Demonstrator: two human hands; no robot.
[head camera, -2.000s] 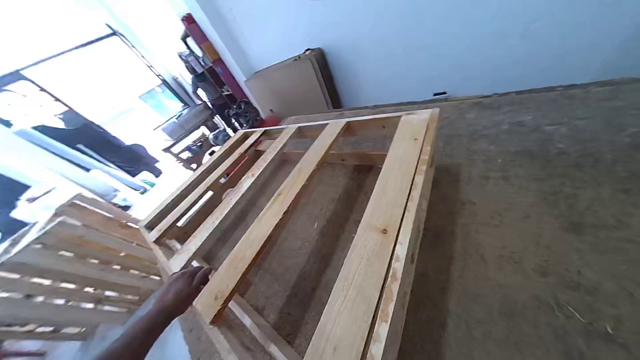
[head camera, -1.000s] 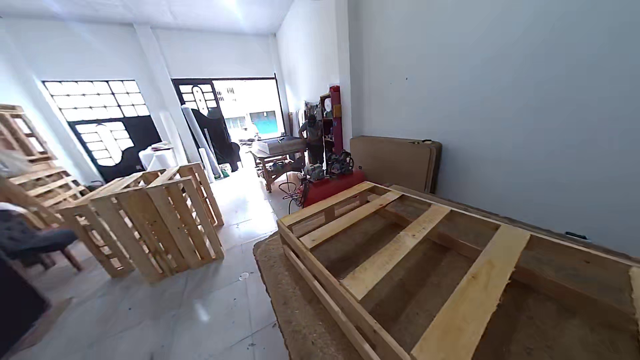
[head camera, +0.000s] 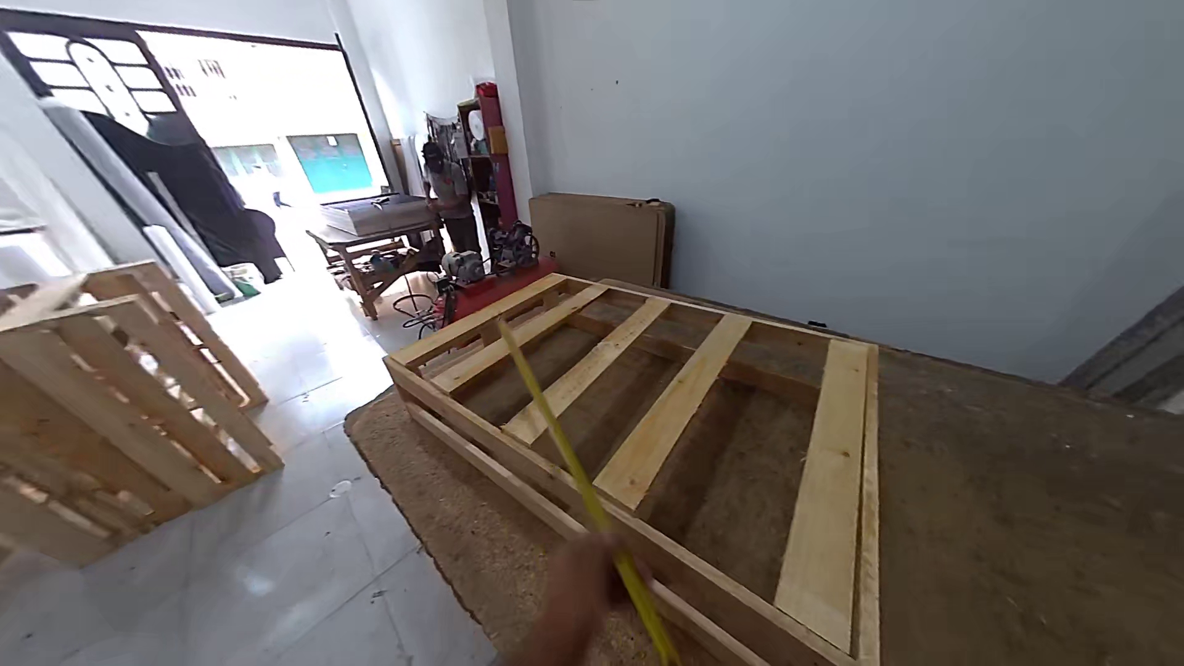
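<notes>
A wooden slatted frame (head camera: 843, 472), with pale planks laid across it, lies on a brown surface. My left hand (head camera: 585, 578), blurred, is at the lower middle, closed around a yellow tape measure blade (head camera: 564, 444). From the hand the blade slants up and left over the frame's near side rail, its far end appearing over the left end slats. Its lower part runs down to the bottom edge of the view. The tape's case is not visible, and neither is my right hand.
Slatted wooden crates (head camera: 139, 398) stand on the tiled floor at left. A red air compressor (head camera: 495, 287), a worktable (head camera: 370, 222) and a person (head camera: 450, 199) are behind the frame. Flat brown panels (head camera: 601, 238) lean on the wall.
The view has swung widely. Two seconds ago a hand rested at the slat ends; now my left hand is in view with the yellow tape blade, which neither earlier frame shows.
</notes>
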